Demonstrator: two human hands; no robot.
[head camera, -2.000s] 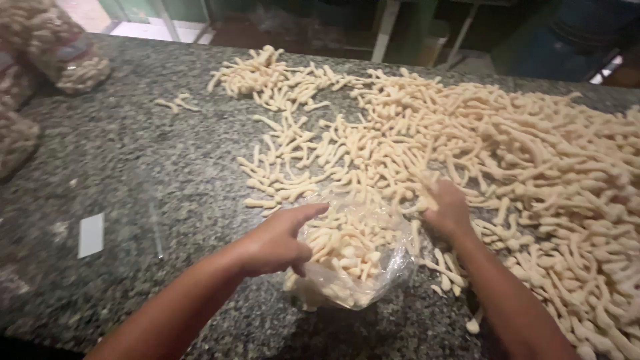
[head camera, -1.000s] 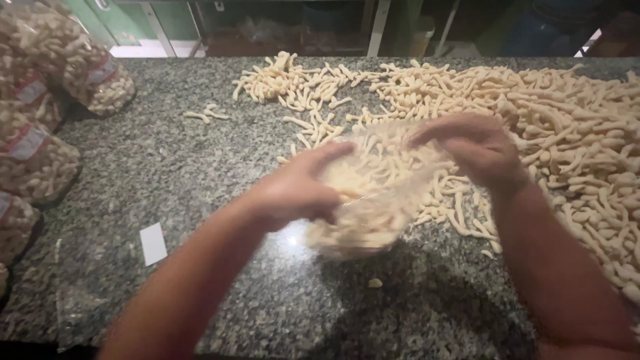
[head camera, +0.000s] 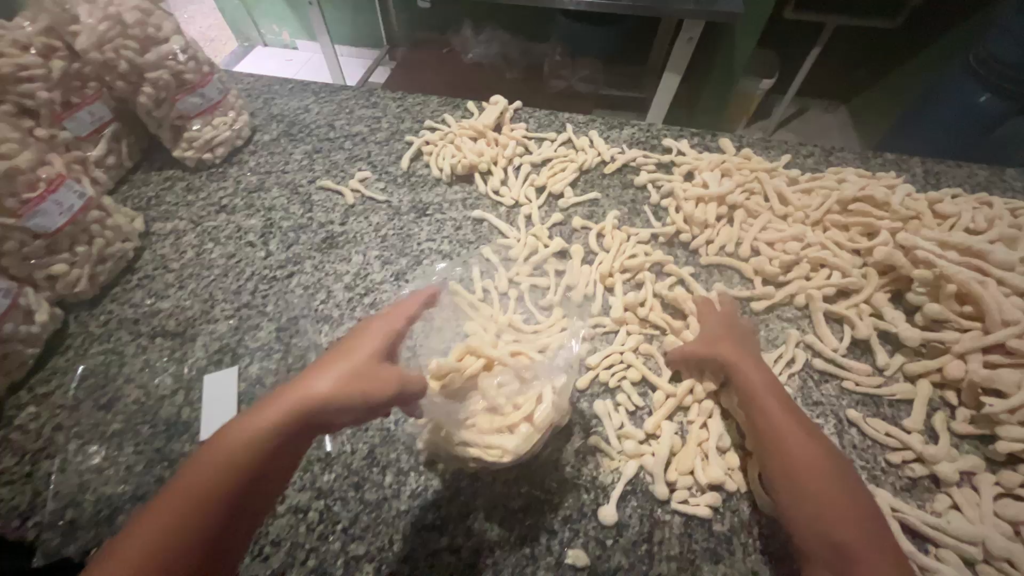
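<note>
A clear plastic bag (head camera: 496, 400), partly filled with pale, knobbed snack sticks, rests on the granite counter with its mouth spread. My left hand (head camera: 372, 364) is at the bag's left rim, thumb and forefinger spread along the film; whether it pinches the film cannot be told. My right hand (head camera: 716, 336), blurred, reaches down among loose sticks to the right of the bag, its fingers partly hidden. A large heap of the same sticks (head camera: 880, 256) spreads over the counter's right side.
Filled bags with red and white labels (head camera: 60, 216) stand at the left. A white card (head camera: 219, 402) lies on the counter (head camera: 264, 264) near my left forearm. A few stray sticks (head camera: 352, 188) lie farther back, and a small crumb (head camera: 577, 558) near the front.
My right hand has gone from the bag's right rim to the loose sticks beside it. The bag, lifted and tilted one second ago, now sits lower with its mouth towards the sticks.
</note>
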